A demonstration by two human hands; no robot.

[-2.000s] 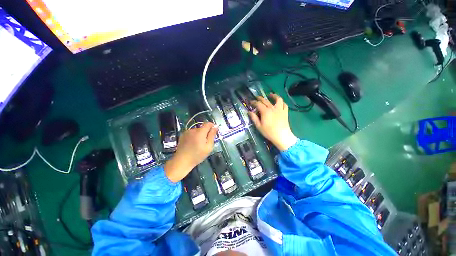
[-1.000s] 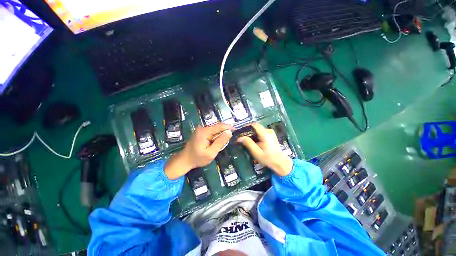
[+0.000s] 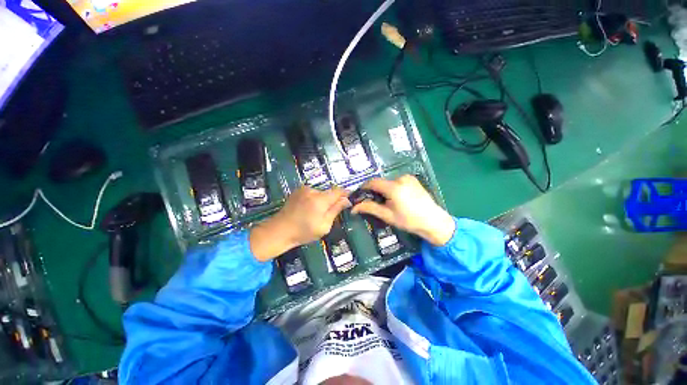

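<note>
A clear blister tray [image 3: 279,126] holds several black handheld devices in two rows. A white cable [image 3: 335,83] comes down from the top to my left hand. My left hand [image 3: 305,219] pinches the cable's end over the middle of the tray. My right hand [image 3: 403,207] holds a black device [image 3: 367,197] against that end; the fingers hide most of the device and the join. The top right pocket holds only a white label [image 3: 399,138]. Another device [image 3: 352,143] lies in the pocket left of it.
A barcode scanner [image 3: 493,128] and a mouse [image 3: 548,119] lie right of the tray. A second scanner [image 3: 126,233], another mouse [image 3: 77,162] and a white cable [image 3: 71,218] lie left. Keyboards [image 3: 218,71] stand behind. Filled side trays [image 3: 578,307] and a blue basket [image 3: 657,204] are at right.
My right hand has taken the device from the top right pocket and moved it left and nearer to me, to the cable end. My left hand has moved slightly nearer to me with the cable.
</note>
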